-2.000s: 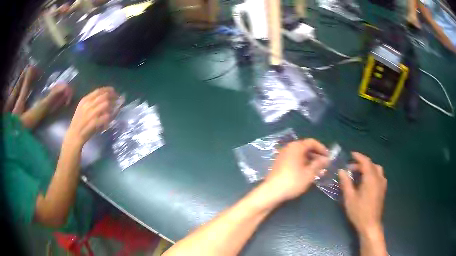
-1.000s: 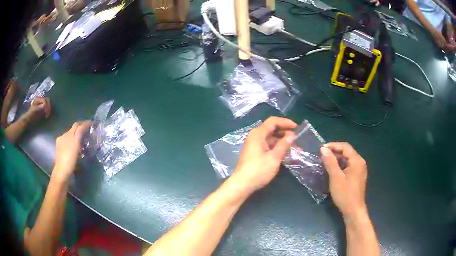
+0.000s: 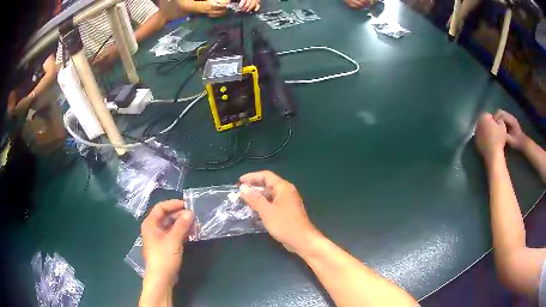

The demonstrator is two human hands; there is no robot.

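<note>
A clear zip-lock bag (image 3: 218, 210) is stretched flat between my two hands above the dark-green table (image 3: 359, 174). My left hand (image 3: 164, 237) pinches its left edge, where a seal strip runs. My right hand (image 3: 278, 210) holds its upper right part, with something small and whitish at the fingertips that I cannot name. Glare hides whether the bag holds anything. Another clear bag (image 3: 136, 256) lies partly hidden behind my left hand.
Clear bags (image 3: 146, 174) lie by a wooden post (image 3: 99, 105); another heap (image 3: 57, 282) lies lower left. A yellow-framed black unit (image 3: 234, 99), a black cylinder (image 3: 276, 84) and cables lie beyond my hands. Another person's hands (image 3: 494, 132) are at the right edge.
The view has swung right, so the yellow-framed unit shows further left and a person shows at right. The held bag has turned from slanting to nearly level, its seal strip now by my left hand.
</note>
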